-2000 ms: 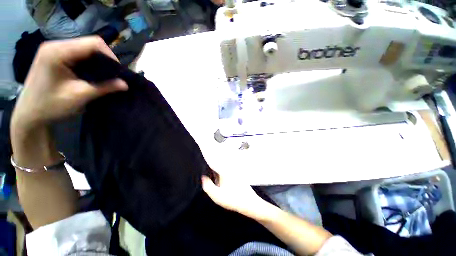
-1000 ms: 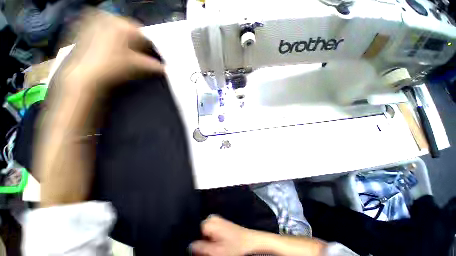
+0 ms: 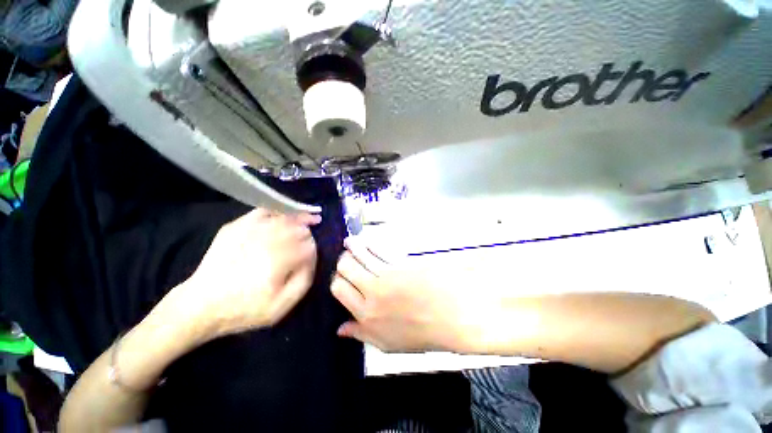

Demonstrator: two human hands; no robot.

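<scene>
The black garment piece [image 3: 127,228] covers the left of the white table and hangs down at the front. Its right edge runs to the lit presser foot and needle area [image 3: 351,199]. My left hand [image 3: 258,271] is curled on the cloth just left of that edge, fingertips gripping it. My right hand [image 3: 385,296] lies at the cloth's right edge, fingers bent onto it just below the foot. The white brother machine head [image 3: 550,51] is close above both hands. The needle tip is too small to tell.
A white tension dial [image 3: 334,110] sticks out from the head. A curved pale guard or lever [image 3: 186,135] reaches down close to my left fingertips. A green basket [image 3: 15,182] shows at the left edge. Striped cloth [image 3: 504,399] lies below the table's front edge.
The black cloth was held up left of the machine and now lies flat at the foot. Both hands have moved to its edge there. The view is much closer to the machine head.
</scene>
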